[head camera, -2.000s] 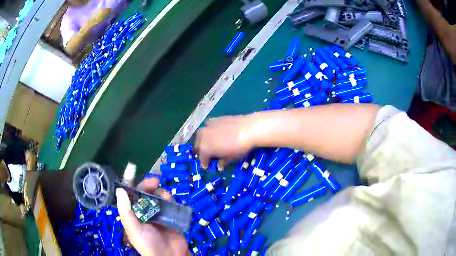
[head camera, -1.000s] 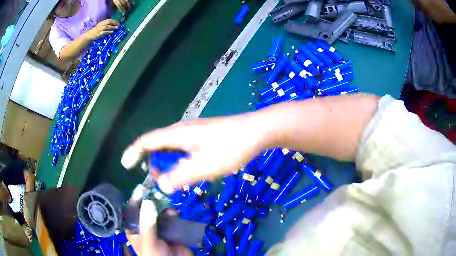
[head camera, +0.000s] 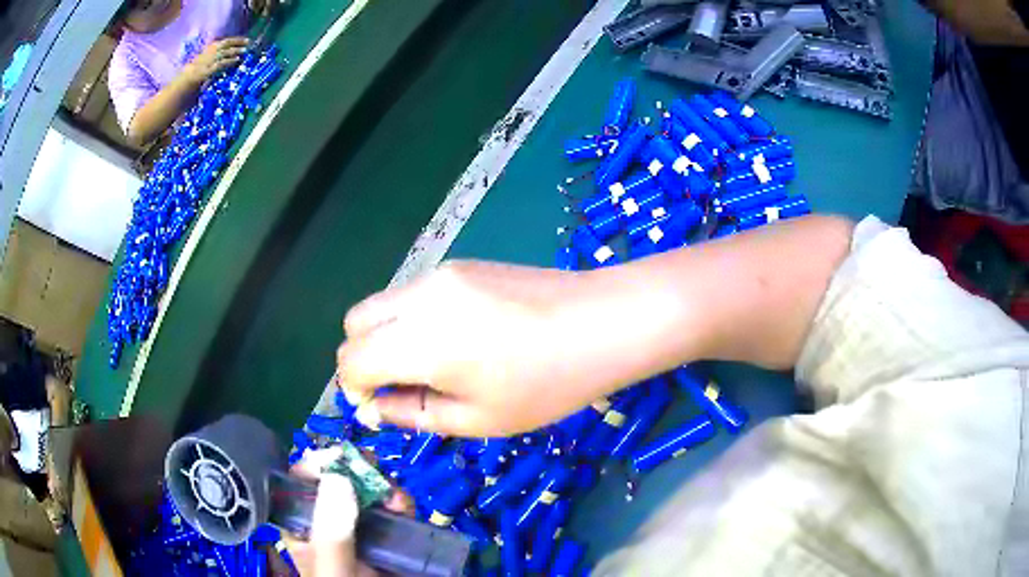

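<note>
My left hand (head camera: 333,524), low in the view, holds a dark grey fan body (head camera: 412,544) by its handle. Its round spoked head (head camera: 214,485) points left. A small green circuit board (head camera: 359,473) stands up at the handle beside my left thumb. My right hand (head camera: 451,349) is just above the board, fingers curled and a white-capped fingertip pointing down. Whether it grips a cell or a lead is hidden. A heap of blue battery cells (head camera: 542,485) lies under and right of my hands.
A second heap of cells (head camera: 677,163) and grey plastic housings (head camera: 779,62) lie at the upper right. A pale rail (head camera: 497,141) borders the dark green conveyor (head camera: 305,237). A taped carton (head camera: 99,524) is at lower left. Across the belt, a person in light purple sits by more cells (head camera: 186,186).
My right hand went from the cell heap to the fan body, showing a blue cell one second ago; that cell is no longer clearly visible. The board now stands up from the handle.
</note>
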